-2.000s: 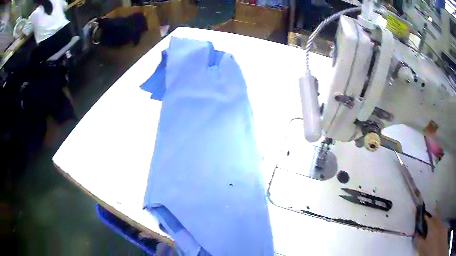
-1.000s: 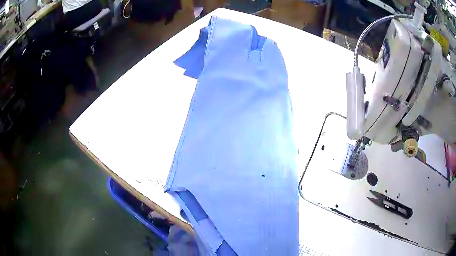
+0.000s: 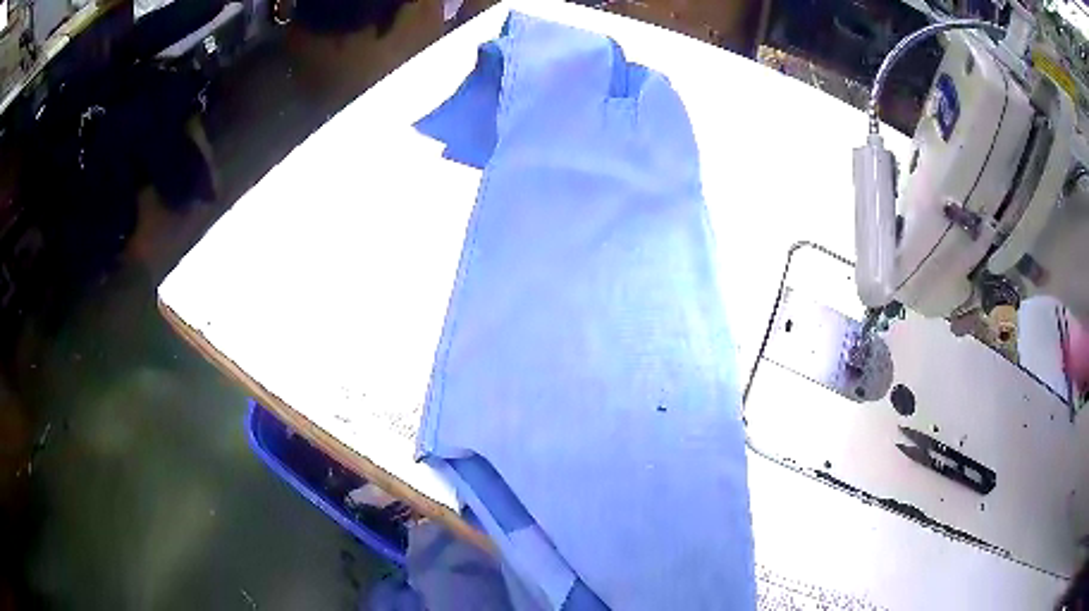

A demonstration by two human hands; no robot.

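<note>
A light blue denim garment piece (image 3: pixel 585 298) lies long and mostly flat on the white table (image 3: pixel 322 239), left of the sewing machine. Its far end has a notch and a flap folded out to the left. Its near end hangs over the front edge, with a folded darker part showing. Neither my left hand nor my right hand is in view. A small dark shape at the lower right rim is too cut off to name.
The off-white sewing machine head (image 3: pixel 973 179) stands at right, with a lamp (image 3: pixel 875 221) beside it and the needle area (image 3: pixel 857 356) below. Black thread snips (image 3: pixel 947 461) lie right of the needle. A blue bin (image 3: pixel 317 483) with dark scraps sits below the table edge.
The view has shifted, so the machine sits further right. The shears and the part of a hand at the lower right two seconds ago are out of view. The garment piece lies much as before.
</note>
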